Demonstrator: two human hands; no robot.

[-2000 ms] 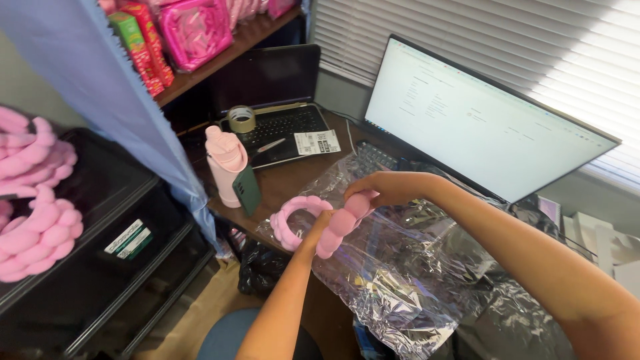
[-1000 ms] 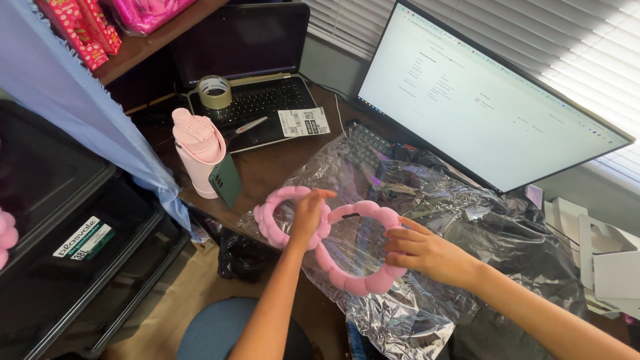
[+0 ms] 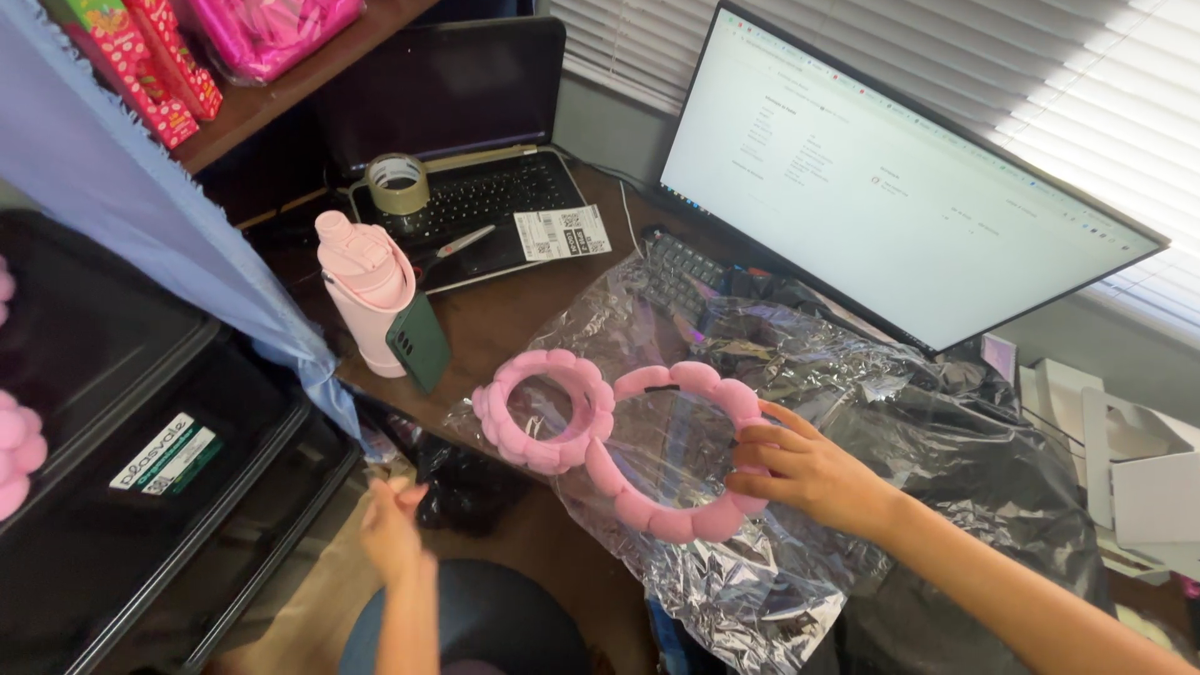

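A pink padded headband [image 3: 689, 525] lies on a sheet of clear plastic film [image 3: 600, 319], and my right hand [image 3: 797, 464] grips its right side. Its open ends touch or nearly touch a smaller stack of pink puffy rings [image 3: 548, 455], perhaps wristbands, at the left edge of the film. My left hand [image 3: 394, 525] hangs in the air in front of the desk edge, left of and below the rings. Its fingers are bent and blurred, and nothing can be made out in them.
A pink bottle [image 3: 361, 300] with a green phone [image 3: 419, 345] against it stands at the left. Behind are a laptop [image 3: 487, 187] with a tape roll [image 3: 397, 186], scissors [image 3: 464, 242] and a printed label [image 3: 562, 232]. A monitor [image 3: 891, 178] and keyboard [image 3: 684, 272] sit beyond the film.
My left hand has left the pink rings and moved down and left, off the desk. My right hand still holds the headband's right side.
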